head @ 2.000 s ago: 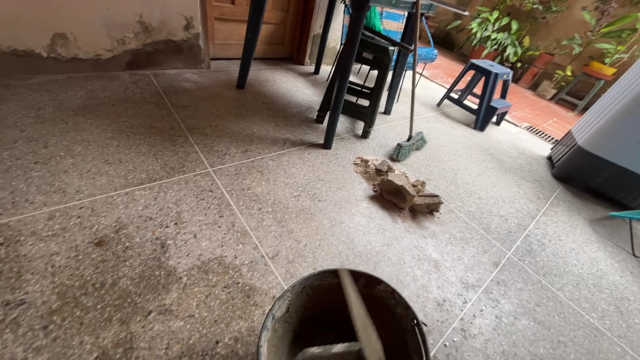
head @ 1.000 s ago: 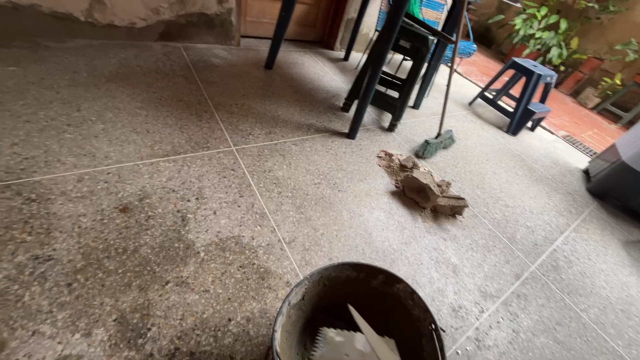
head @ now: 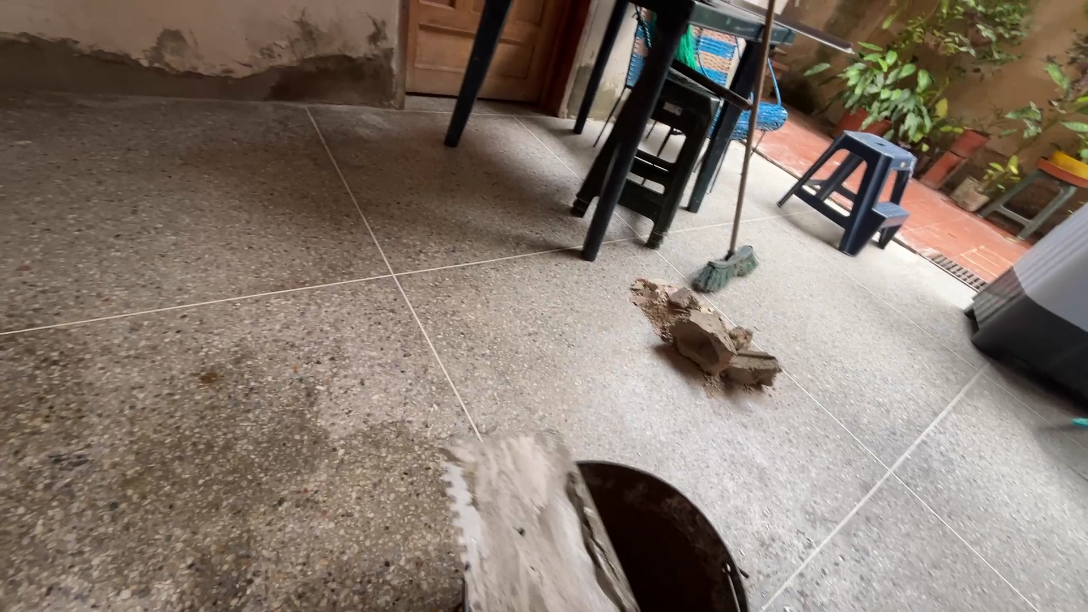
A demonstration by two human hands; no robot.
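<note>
Neither my left hand nor my right hand shows in the head view. At the bottom centre a notched trowel (head: 527,527), its face smeared with grey mortar and its toothed edge to the left, covers the left side of a dark bucket (head: 680,535). The bucket's lower part is cut off by the frame, and its inside is dark. Whatever holds the trowel lies out of sight. Farther off, a pile of broken masonry rubble (head: 705,340) lies on the speckled floor, just in front of the green bristles of a broom (head: 727,268).
A dark plastic table (head: 629,127) stands beyond the rubble, with stacked stools (head: 671,161) beneath it. A blue step stool (head: 867,178) is at the right, near potted plants (head: 892,85) and a floor drain (head: 956,270). A grey and black appliance-like object (head: 1037,314) edges in at the right.
The notched trowel, inside the bucket a second ago, has risen and now covers the bucket's left side with mortar on its face. The rubble and broom have stayed in place.
</note>
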